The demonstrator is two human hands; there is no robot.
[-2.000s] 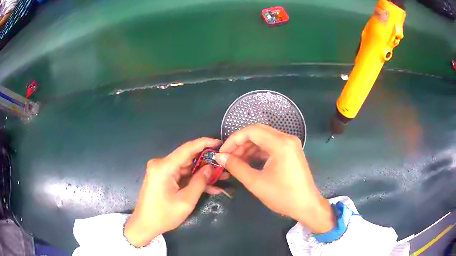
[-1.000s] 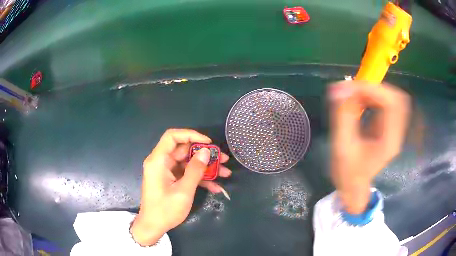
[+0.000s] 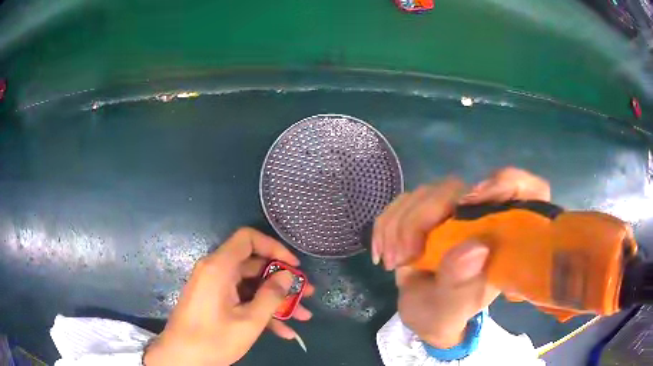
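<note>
My left hand (image 3: 233, 304) holds a small red housing (image 3: 295, 304), open side up. My left thumb lies over the dark and silvery parts inside it. My right hand (image 3: 447, 268) grips the orange electric screwdriver (image 3: 551, 257), held sideways with its rear end to the right. The screwdriver's black nose points left at the tray's right edge; its bit cannot be made out. The round grey perforated screw tray (image 3: 333, 186) lies on the dark green surface just beyond my hands.
A red unit (image 3: 415, 5) lies on the lighter green strip (image 3: 236, 43), cut by the top edge. Another red piece (image 3: 636, 108) is at the far right and a sliver of red (image 3: 2, 88) at the left edge. Pale bits (image 3: 467, 101) lie along the seam.
My right hand left the housing, reached to the hanging screwdriver and now holds it lower and sideways. My left hand keeps the housing. The view has shifted, so the tray appears further left.
</note>
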